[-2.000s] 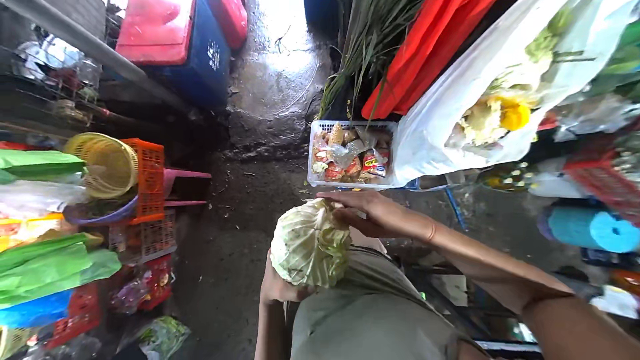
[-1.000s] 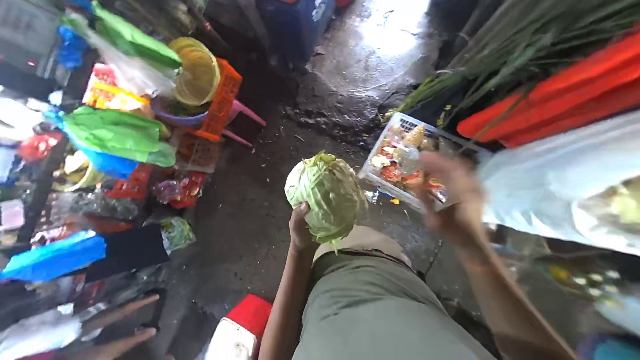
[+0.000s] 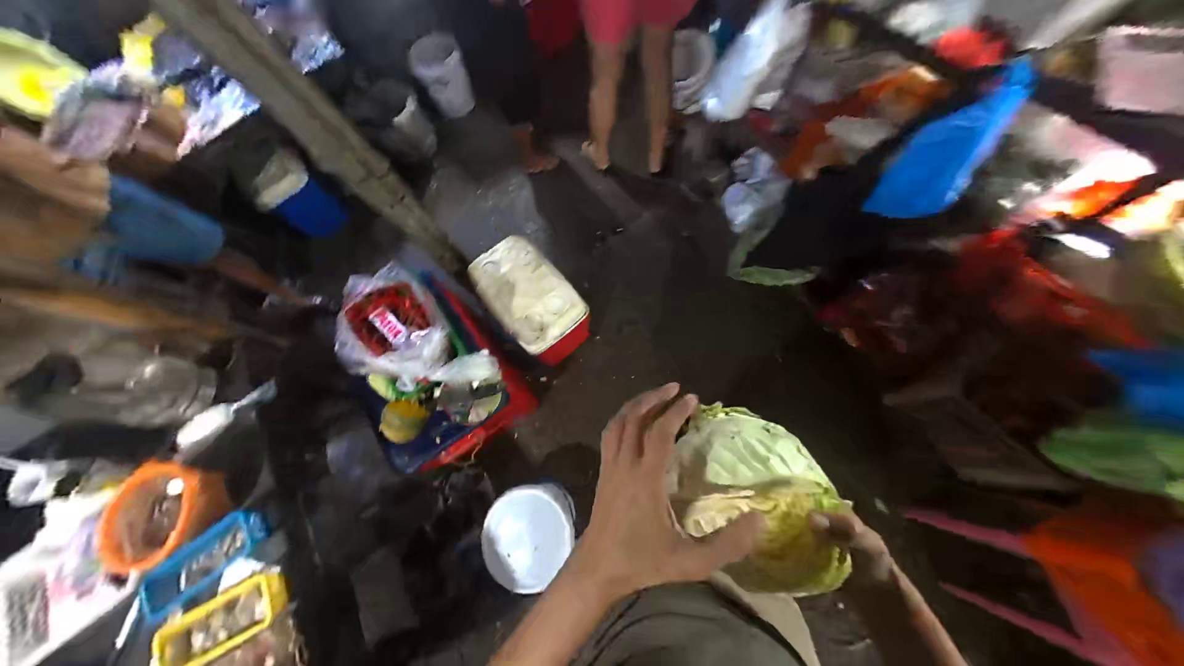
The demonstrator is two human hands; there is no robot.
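Observation:
A pale green cabbage (image 3: 754,481) with some yellowish outer leaves is held low in front of my body, right of the middle. My left hand (image 3: 647,499) spreads over its left side, fingers pointing up and thumb lying across the front. At the lower right edge, my right hand (image 3: 865,555) grips the cabbage, its fingers partly hidden by the leaves. Below it shows clothing over my lap.
A white bucket (image 3: 528,538) is left of my left hand. Beyond are a red box with a pale lid (image 3: 529,294), a red tray (image 3: 518,393) of bagged goods and a post (image 3: 342,139). Colourful baskets are at lower left. People stand ahead and at left.
The view has swung far round. My right hand, raised away from the cabbage a second ago, is now on its right side. My left hand is still on the cabbage, its fingers now spread along the left side.

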